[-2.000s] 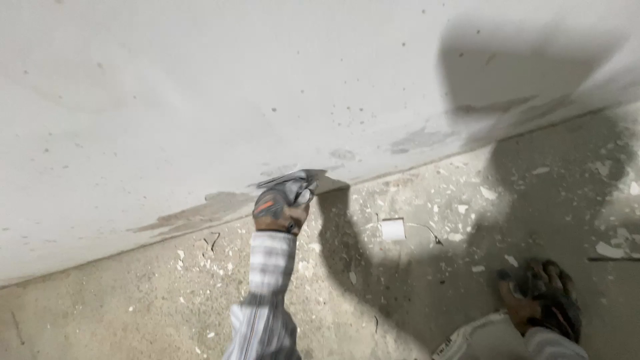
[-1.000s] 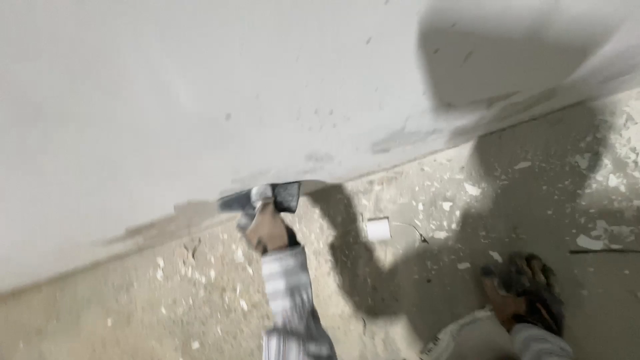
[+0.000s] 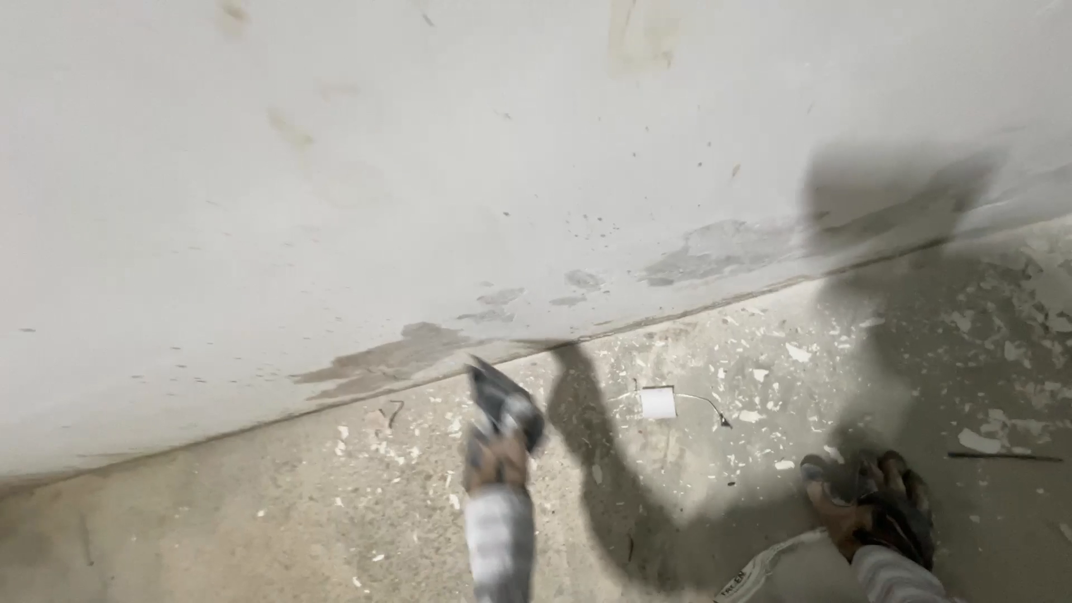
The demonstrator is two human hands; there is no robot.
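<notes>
My left hand [image 3: 498, 456], blurred by motion, grips a wide-bladed scraper [image 3: 502, 398] held over the floor, its blade tip just short of the wall's base. Up and left of the blade, a brownish-grey bare patch [image 3: 385, 360] marks the foot of the white wall [image 3: 377, 209]. Several grey patches [image 3: 712, 251] run along the wall's lower edge to the right. My right hand [image 3: 875, 507] wears a dark glove and hangs at the lower right, fingers spread, with nothing seen in it. A sack [image 3: 787, 569] bearing writing lies just left of that wrist.
White flakes [image 3: 798, 353] are scattered over the rough concrete floor [image 3: 276, 519]. A small white square piece [image 3: 658, 402] with a thin wire lies near the wall. A thin dark rod [image 3: 1005, 456] rests at the far right. My shadow falls across the wall and floor.
The scraper has come off the wall's base, where it lay against the wall one second ago, and its blade has turned to a steeper slant. The right hand still hangs near the sack.
</notes>
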